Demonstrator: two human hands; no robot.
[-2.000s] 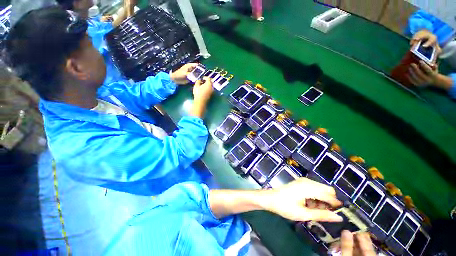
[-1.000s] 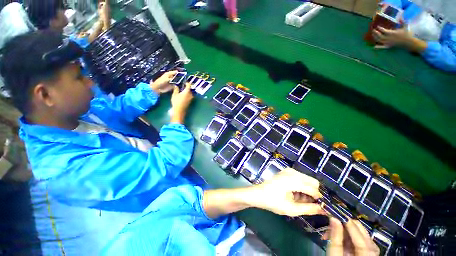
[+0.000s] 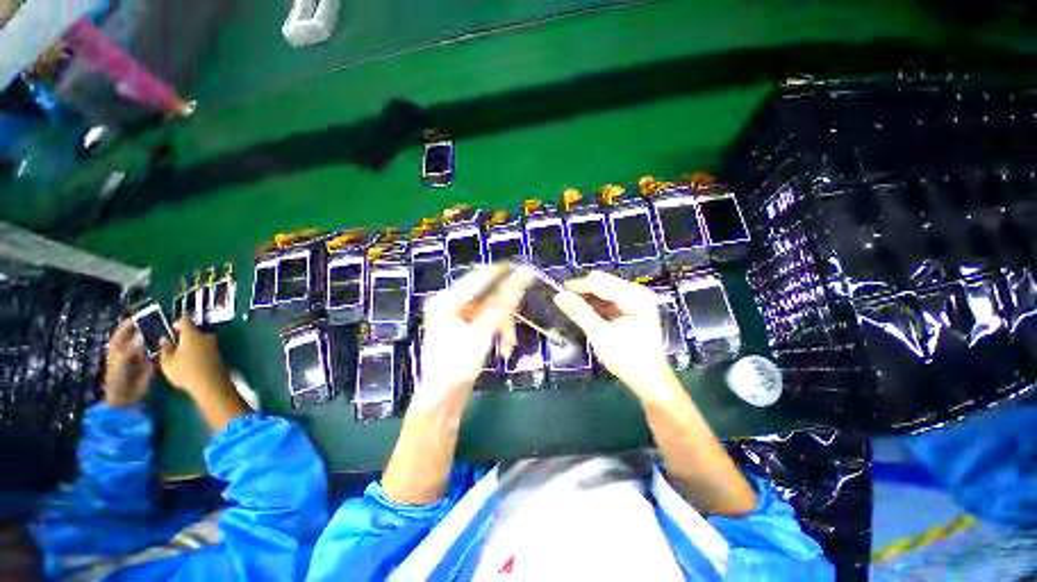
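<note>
My left hand (image 3: 464, 330) and my right hand (image 3: 620, 330) are close together in front of me, above the near row of stacked modules. Between them they hold a display module (image 3: 544, 305), dark and tilted, with a thin pale edge; it is blurred. The stacked modules (image 3: 546, 241) lie in two rows, dark screens with pale borders, with orange tails along the far side. My hands hide part of the near row.
Blister trays (image 3: 898, 239) are stacked at right, more at far left. A round whitish container (image 3: 754, 381) stands near the right end. A loose module (image 3: 438, 161) lies beyond the rows. A neighbour's hands (image 3: 171, 362) hold a module at left. A white box (image 3: 310, 21) is at the far side.
The view has swung right, so the trays and round container now show and the opposite worker is gone. My hands still hold a part between them, now raised and tilted differently.
</note>
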